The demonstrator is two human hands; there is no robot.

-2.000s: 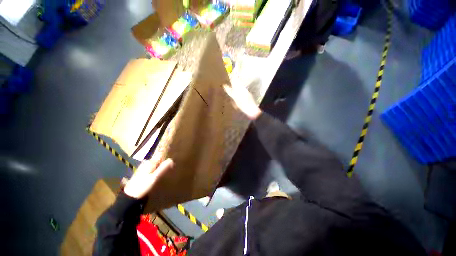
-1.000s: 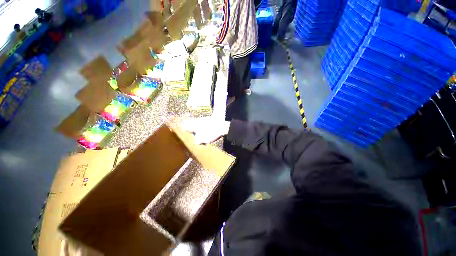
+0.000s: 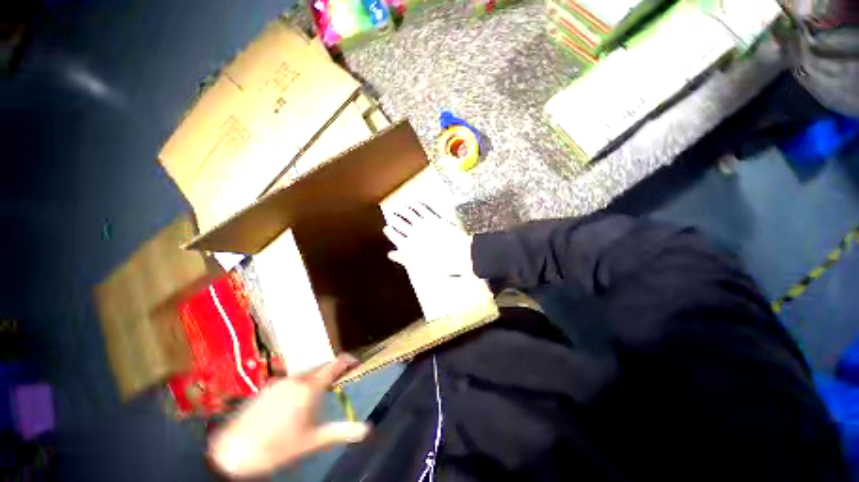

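An open shipping carton stands in front of me at the near end of the bench, its opening facing up and its inside dark. Its far flap stands raised; side flaps and a near flap spread outward. My right hand lies flat on the right flap, fingers slightly apart. My left hand is at the near left corner, blurred, thumb spread, fingertips at the flap edge; whether they touch it is unclear. A blue tape dispenser with a yellow roll lies on the bench beyond the carton.
Flat carton blanks lie beyond the carton on the left. Red packaging and a brown carton are low at left. White and green product boxes sit on the speckled bench at upper right. Part of a person shows at the right edge.
The carton has turned from tilted to opening upward, with its flaps spread. My right hand has moved onto the right flap. My left hand has come into view. The view has swung down.
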